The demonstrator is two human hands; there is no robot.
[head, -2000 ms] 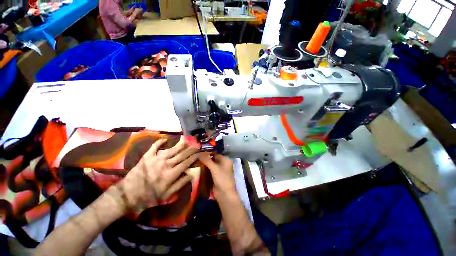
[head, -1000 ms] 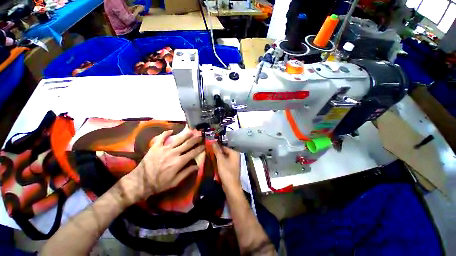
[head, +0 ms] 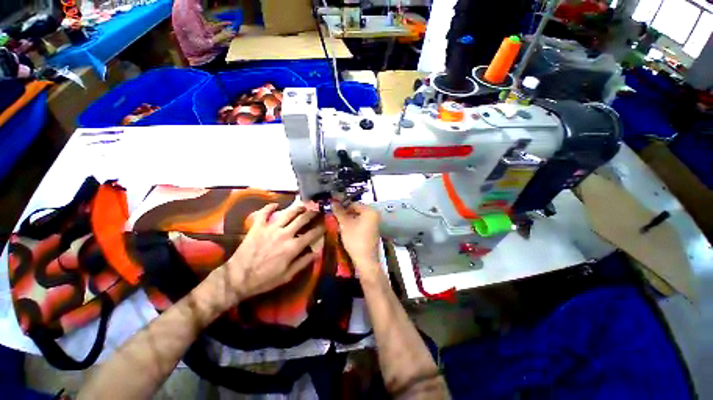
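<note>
The bag body (head: 211, 215), with an orange, pink and brown wavy print, lies on the white table with its right edge under the head of the sewing machine (head: 422, 137). My left hand (head: 274, 246) lies flat on the print, fingertips close to the presser foot (head: 327, 201). My right hand (head: 358, 230) is at the bag's right edge beside the needle area, fingers bent inward; its fingertips seem to pinch the edge, partly hidden. Black webbing (head: 258, 337) loops along the bag's front side.
A second bag (head: 62, 269) with an orange flap lies at the table's left. Blue bins (head: 152, 98) with printed pieces stand behind. Thread cones (head: 503, 59) stand behind the machine. A green cylinder (head: 492, 225) sits low on the machine. A seated person (head: 195, 31) is behind.
My right hand has moved up beside the needle area, covering more of the machine's narrow arm. The bag and my left hand have shifted slightly right in view, partly with the camera.
</note>
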